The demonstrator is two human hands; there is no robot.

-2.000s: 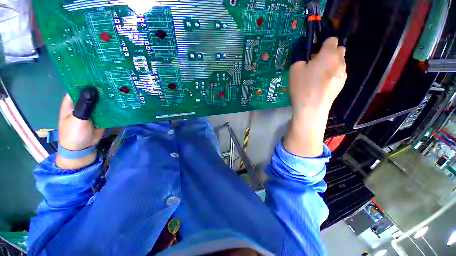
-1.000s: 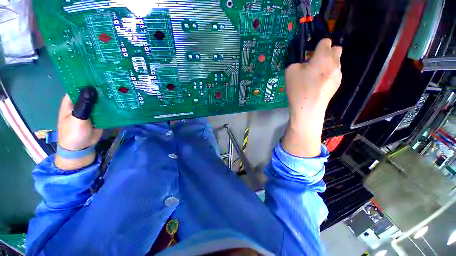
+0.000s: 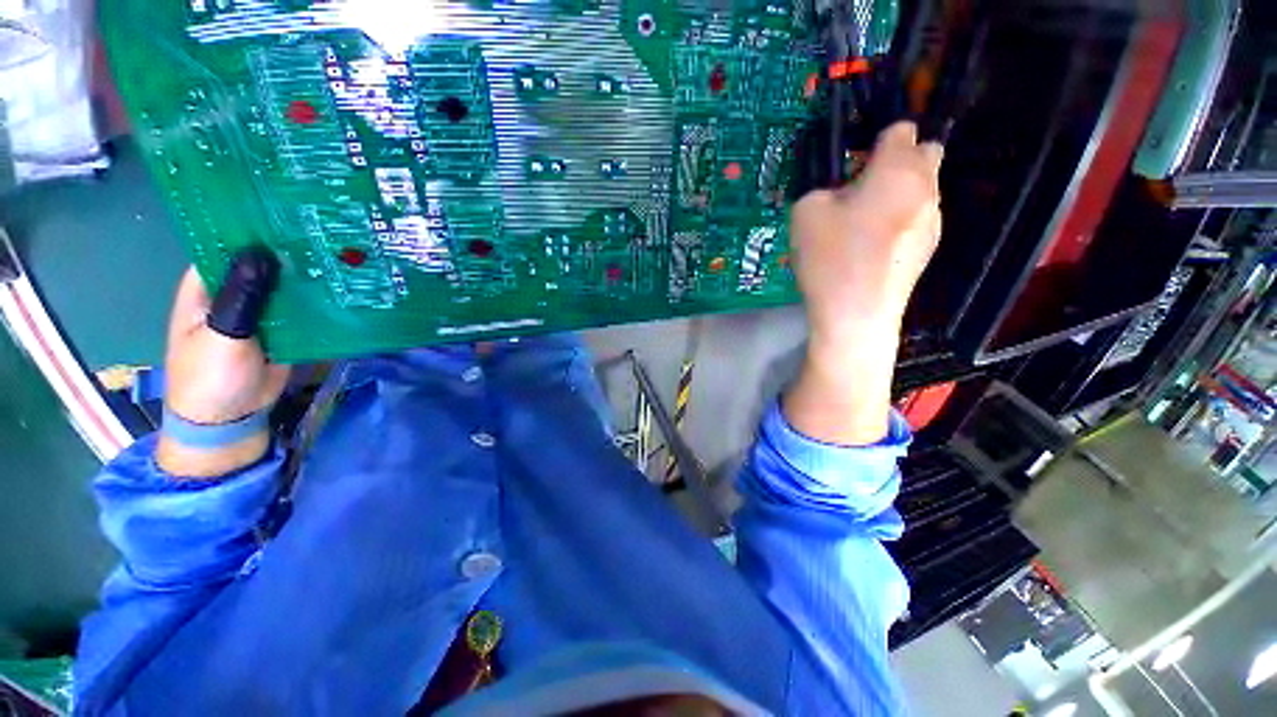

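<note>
A large green printed circuit board (image 3: 560, 210) lies across the top of the view, tracks and pads facing me; its top edge is cut off. My left hand (image 3: 221, 350) grips its lower left corner, a black finger cot on the thumb over the face and the other fingers hidden. A light blue band is on the wrist. My right hand (image 3: 871, 231) is at the board's right edge, closed on diagonal cutters (image 3: 840, 105) with dark grips and an orange-red part near the pivot. The cutters lie over the board's right part; their jaw tips are hard to make out.
A white bundle (image 3: 45, 91) is at the upper left, on a dark green surface (image 3: 84, 252) with a pale rail. Black frames with a red strip (image 3: 1106, 182) stand at the right. A grey-beige panel (image 3: 1134, 511) is farther right. My blue smock is below the board.
My right hand and the cutters have moved a little left and down. The board has shifted only slightly. My left hand keeps its grip.
</note>
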